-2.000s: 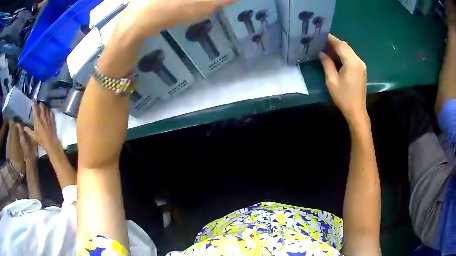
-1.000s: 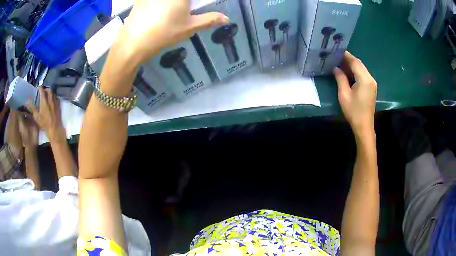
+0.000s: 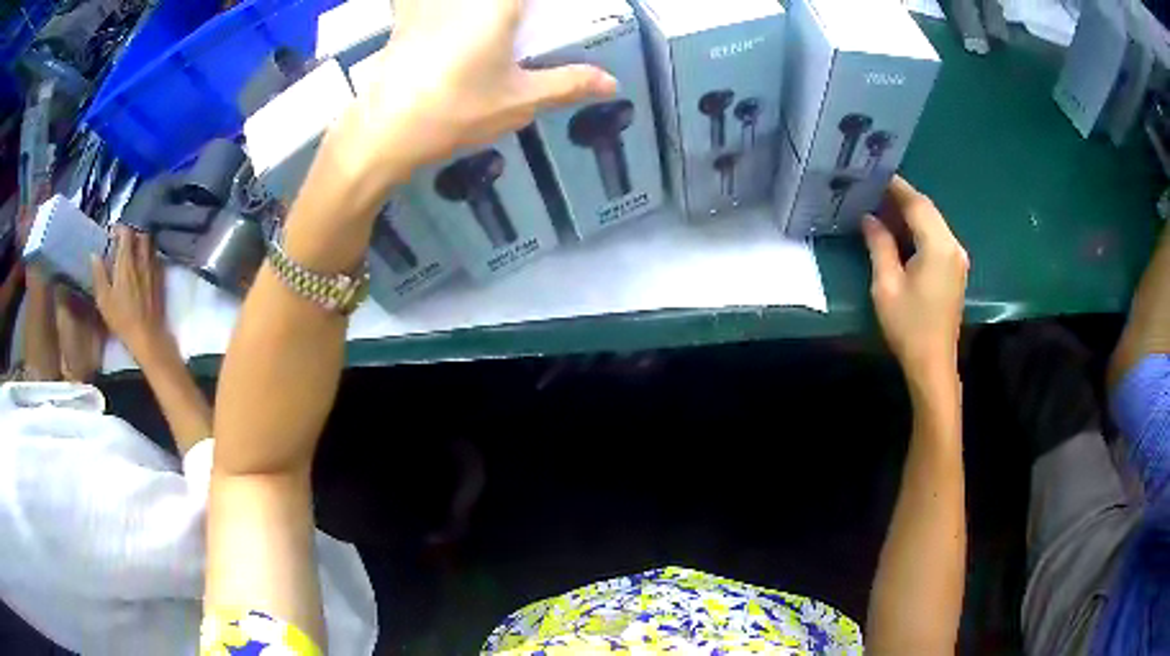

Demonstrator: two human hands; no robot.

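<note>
Several tall grey-blue retail cartons stand in a slanting row. Left ones show one large dark fan, including this carton [image 3: 601, 154]; the two at the right show three small fans: one carton [image 3: 721, 122] and the rightmost carton [image 3: 857, 128]. My left hand [image 3: 443, 83], with a metal watch at the wrist, is raised over the left cartons. Its thumb points right; its other fingers are cut off by the top edge, so its hold is hidden. My right hand [image 3: 917, 256] rests with parted fingertips against the rightmost carton's lower right edge.
A white sheet [image 3: 616, 285] lies under the cartons on the green bench [image 3: 1007, 212]. A blue tote [image 3: 193, 83] and dark fan parts lie at left. A neighbour's hands hold a small white box [image 3: 64, 241]. More cartons stand at far right; another person sits there.
The cartons and bench appear lower in the view, showing more of the carton tops. My left hand has moved slightly right and down in the view. My right hand stays beside the rightmost carton.
</note>
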